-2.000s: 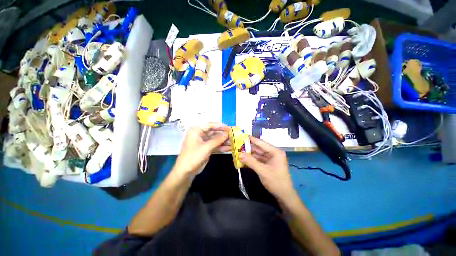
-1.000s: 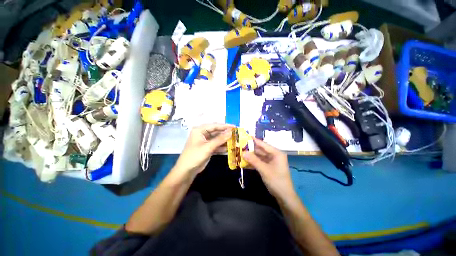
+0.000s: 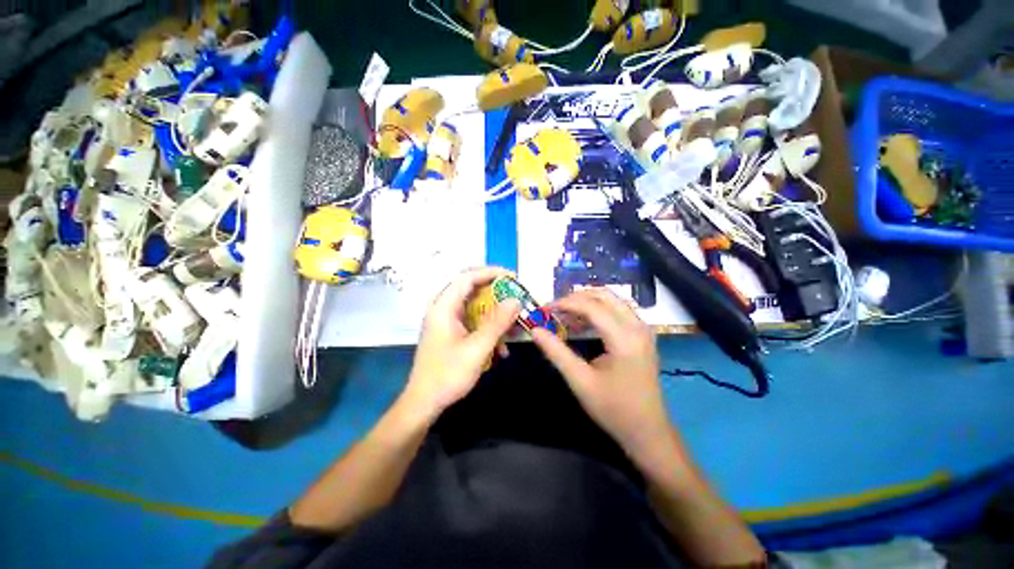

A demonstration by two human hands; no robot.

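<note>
A yellow plastic housing (image 3: pixel 484 305) is open between my two hands, at the bench's front edge. A green circuit board (image 3: pixel 510 291) and a blue part (image 3: pixel 538 318) show inside it. My left hand (image 3: pixel 458 339) is closed around the housing's left side, with the thumb on the board. My right hand (image 3: pixel 600 350) has its fingertips at the blue part and the housing's right side. The fingers hide much of the housing.
A white foam tray (image 3: pixel 280 222) of white units stands left. Round yellow units (image 3: pixel 332 245) lie on the bench. A black electric screwdriver (image 3: pixel 695 283), orange-handled pliers (image 3: pixel 728 272) and a black socket block (image 3: pixel 803 267) lie right. A blue basket (image 3: pixel 945 228) stands far right.
The housing was upright and narrow, its halves close together. It is now opened out, showing the green board and blue part. My left hand has wrapped around it, and my right fingers have moved inside.
</note>
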